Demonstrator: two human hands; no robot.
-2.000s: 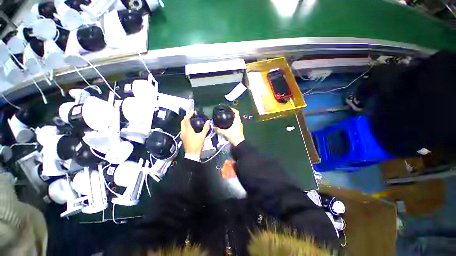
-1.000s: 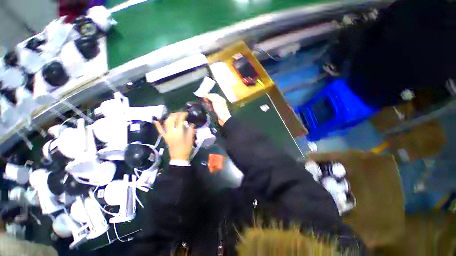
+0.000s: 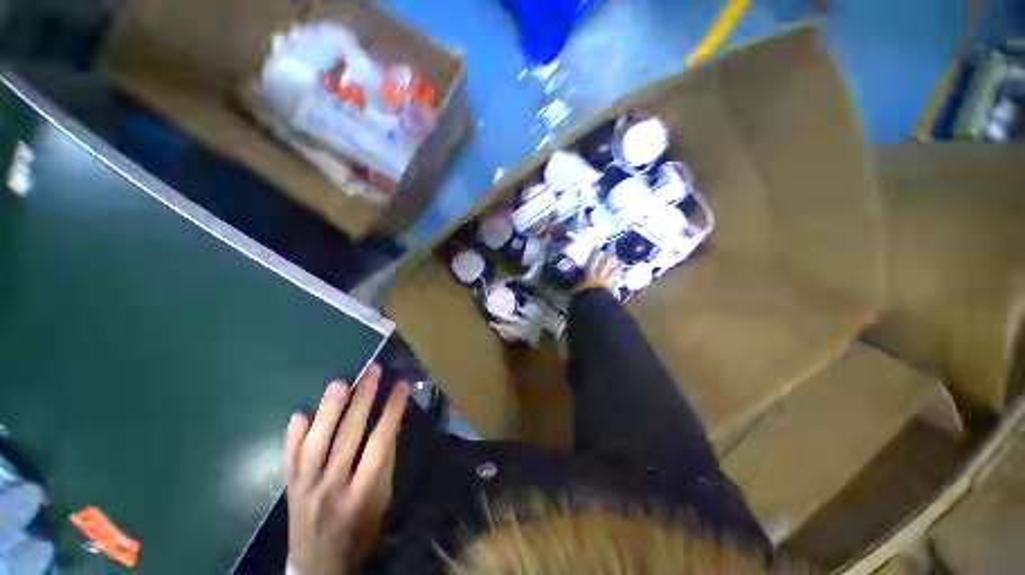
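White-and-black cameras [image 3: 629, 202] lie heaped inside a large brown carton [image 3: 776, 225] beside the bench. My right hand [image 3: 604, 271] reaches down into the carton among the cameras. It is small and partly hidden, and I cannot tell whether it grips one. My left hand [image 3: 343, 466] rests palm down at the corner of the green bench mat [image 3: 169, 337], fingers spread, holding nothing.
A smaller brown carton [image 3: 433, 157] with white and orange-red contents stands beyond the bench edge. An orange piece [image 3: 105, 536] lies on the mat at lower left. Blue floor [image 3: 641, 51] shows behind the cartons. More carton flaps are at the right.
The view has swung right and down from the bench to the large carton. My right hand has moved into the carton. My left hand has left the black ball head and is at the bench corner.
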